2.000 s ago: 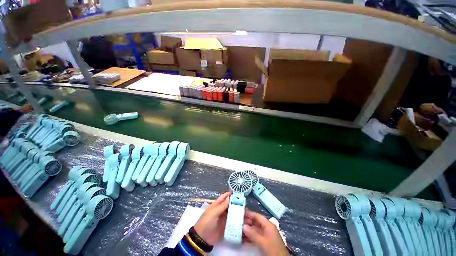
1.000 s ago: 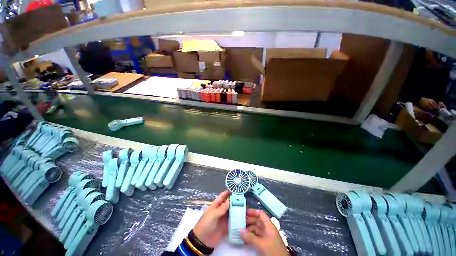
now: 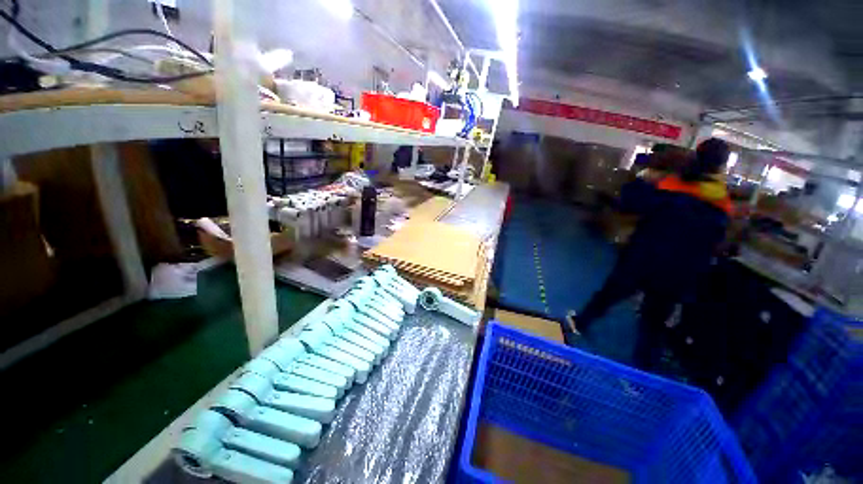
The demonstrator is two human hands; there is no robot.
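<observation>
Neither of my hands is in the picture. Nearest in front of me, a long row of pale turquoise handheld fans (image 3: 303, 373) lies overlapping along the bench, their round heads toward the belt and their handles toward the right. One more fan (image 3: 450, 308) lies apart at the far end of the row, near the bench edge. The fans rest on shiny dark film (image 3: 393, 406).
The green belt (image 3: 57, 416) runs at left behind a white post (image 3: 244, 189). Brown cardboard sheets (image 3: 426, 250) are stacked beyond the row. A blue slatted crate (image 3: 606, 397) stands at right. A person (image 3: 667, 246) in dark clothing with orange shoulders is in the aisle.
The view has swung right to the end of the bench. My hands and the fan held in them have left the picture. The crate, the aisle and the person now show.
</observation>
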